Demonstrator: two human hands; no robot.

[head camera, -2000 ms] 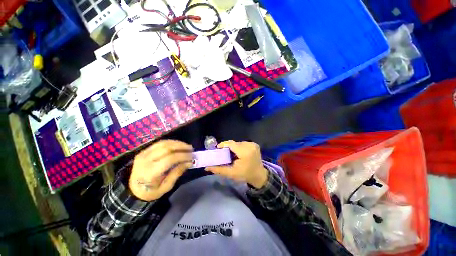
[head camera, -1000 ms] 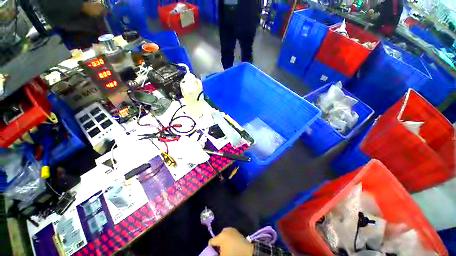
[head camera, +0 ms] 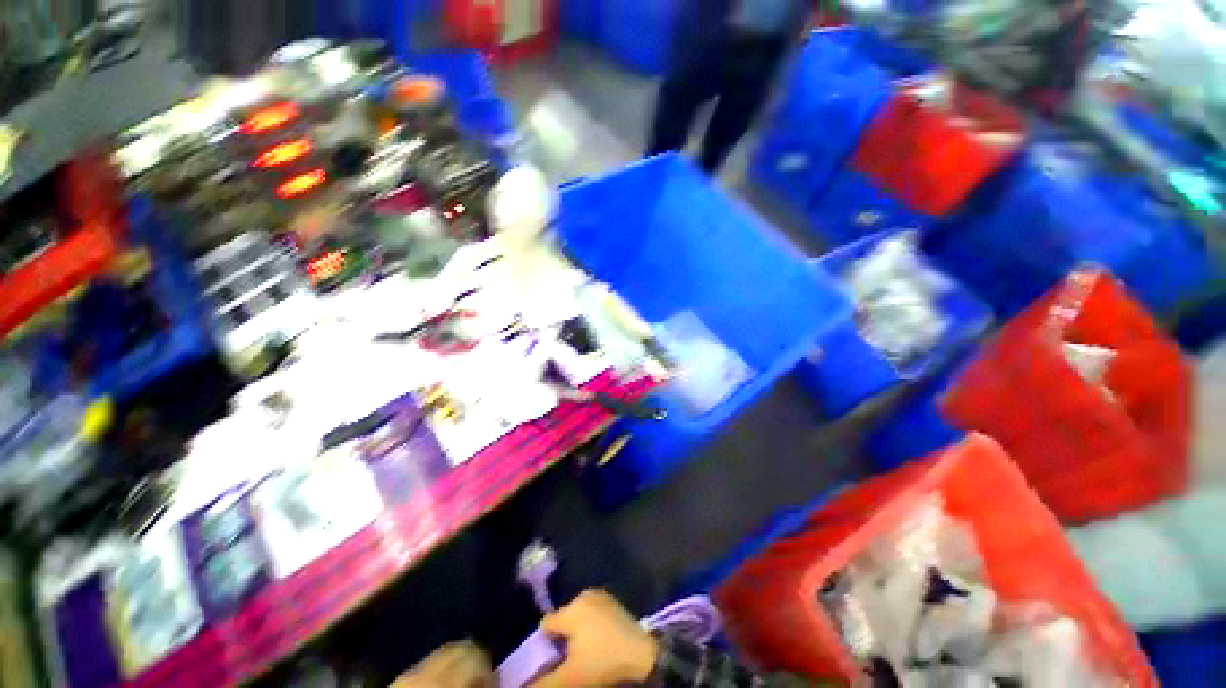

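The frame is blurred. My right hand (head camera: 601,642) holds a lilac power strip (head camera: 533,660) at the bottom edge, over my lap. The strip is partly cut off by the frame. Its plug (head camera: 537,559) stands up on the far side of the strip. A coil of lilac cord (head camera: 686,618) shows just right of my right hand. My left hand (head camera: 451,667) is at the bottom edge, left of the strip, and mostly out of the picture. Whether it touches the strip cannot be told.
The bench (head camera: 444,497) with papers, wires and red-digit meters lies ahead and left. A large blue bin (head camera: 625,202) stands at its right end. A red bin (head camera: 988,470) with clear bags is at lower right. More red and blue bins and a standing person's legs (head camera: 713,88) are behind.
Since two seconds ago the view has tilted up, and the hands and strip sit lower in the frame. My left hand, out of view one second ago, shows again at the bottom edge.
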